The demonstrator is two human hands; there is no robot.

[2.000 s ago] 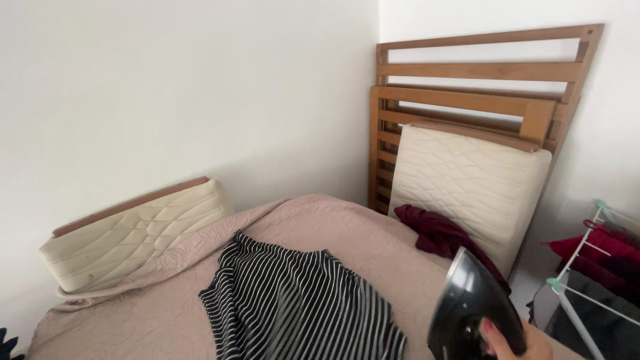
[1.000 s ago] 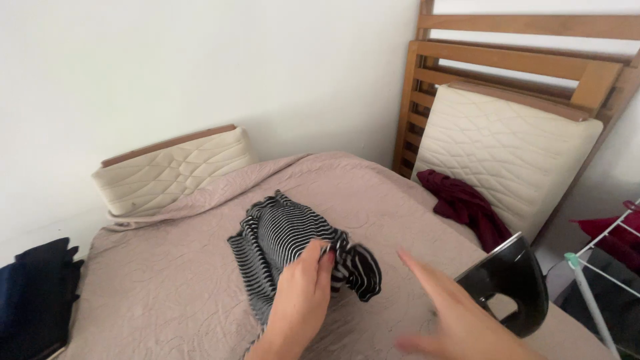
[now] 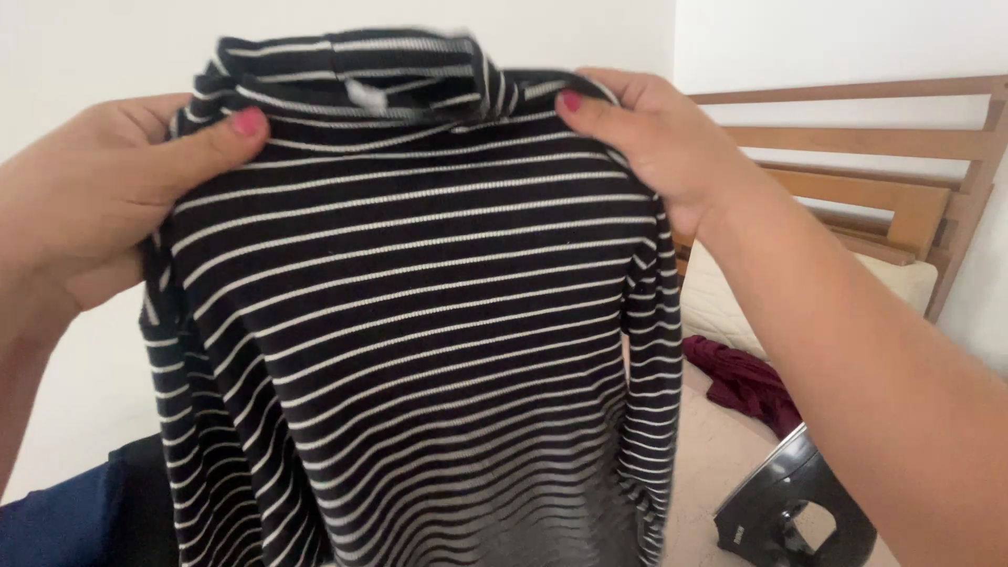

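A black-and-white striped turtleneck top [image 3: 441, 299] hangs in front of the camera, held up by both shoulders. My left hand [image 3: 134, 173] pinches it at the left shoulder, thumb on the front beside the rolled collar. At the other shoulder my right hand [image 3: 654, 134] grips the fabric, also with the thumb in front. The sleeves hang down on both sides, and the top's lower end runs out of view. A black clothes iron [image 3: 756, 488] stands on the bed at the lower right, partly behind my right forearm.
A dark red garment [image 3: 740, 382] lies on the pink bed cover [image 3: 697, 465], near a cream quilted pad [image 3: 720, 295]. Wooden slatted bed parts [image 3: 858, 146] lean on the wall behind. Dark blue and black folded clothes [image 3: 63, 512] are at the lower left.
The striped top lay spread on the bed, then was bunched under my left hand; now both hands hold it up. My right hand has let go of the iron.
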